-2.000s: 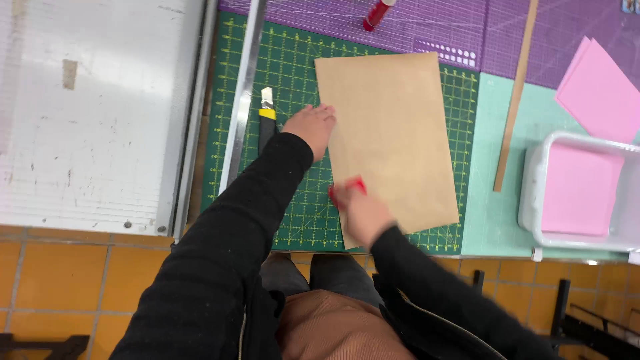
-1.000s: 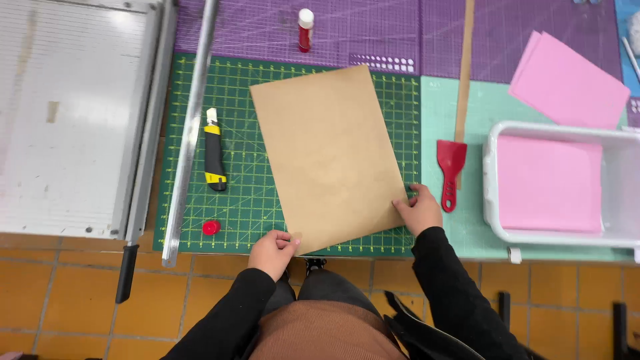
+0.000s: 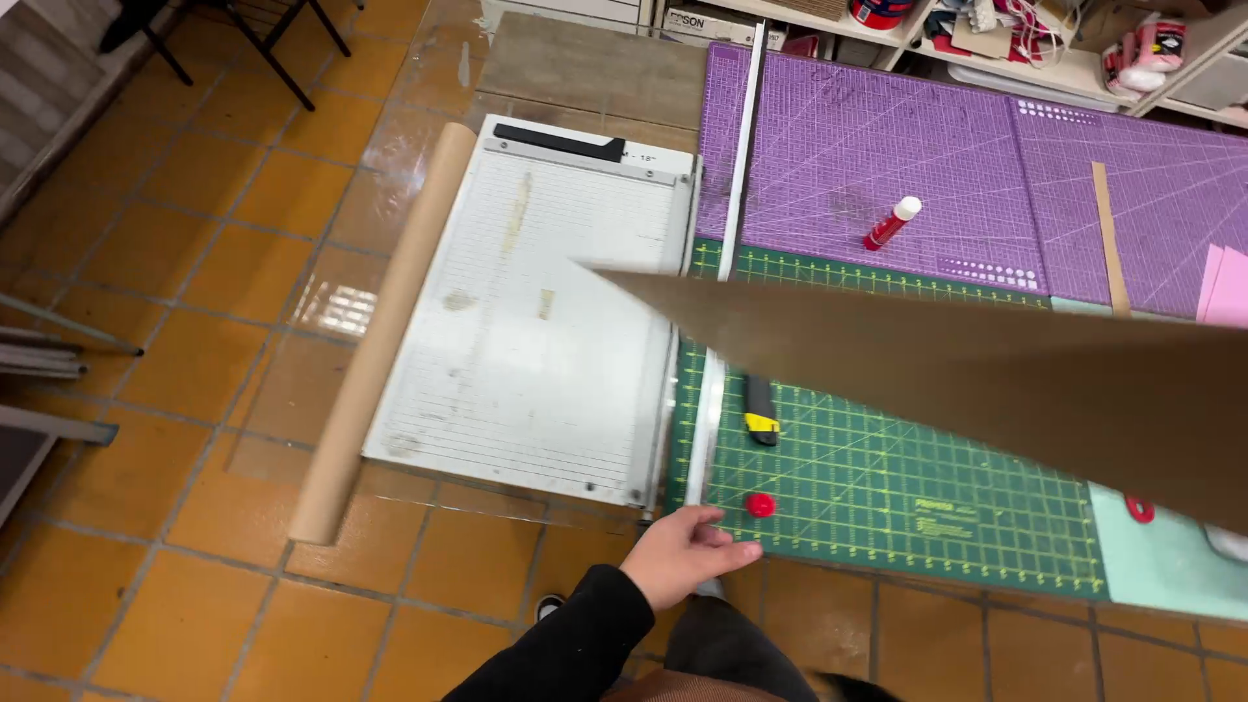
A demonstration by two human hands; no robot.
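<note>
My left hand (image 3: 687, 558) is at the near left corner of the green cutting mat (image 3: 877, 487), thumb and fingers apart, by the lower end of a long metal ruler (image 3: 706, 429). Whether it touches the ruler, I cannot tell. A red cap (image 3: 760, 504) lies just right of it, and a black and yellow utility knife (image 3: 760, 409) lies farther up, partly covered. A brown sheet (image 3: 975, 370), blurred and raised at a slant, stretches in from the right over the mat. My right hand is out of view. A red glue stick (image 3: 885, 229) with a white end is on the purple mat (image 3: 838, 146).
A paper trimmer (image 3: 526, 322) stands on the left, with a brown paper roll (image 3: 385, 341) along its far side. Wooden strip (image 3: 1110, 239), pink paper (image 3: 1225, 283) and part of a red tool (image 3: 1139, 508) are at right. Shelves (image 3: 877, 34) with supplies stand behind.
The brown sheet, flat on the green mat under both hands a second ago, is now lifted. My left hand has left it and moved left. The view has swung left.
</note>
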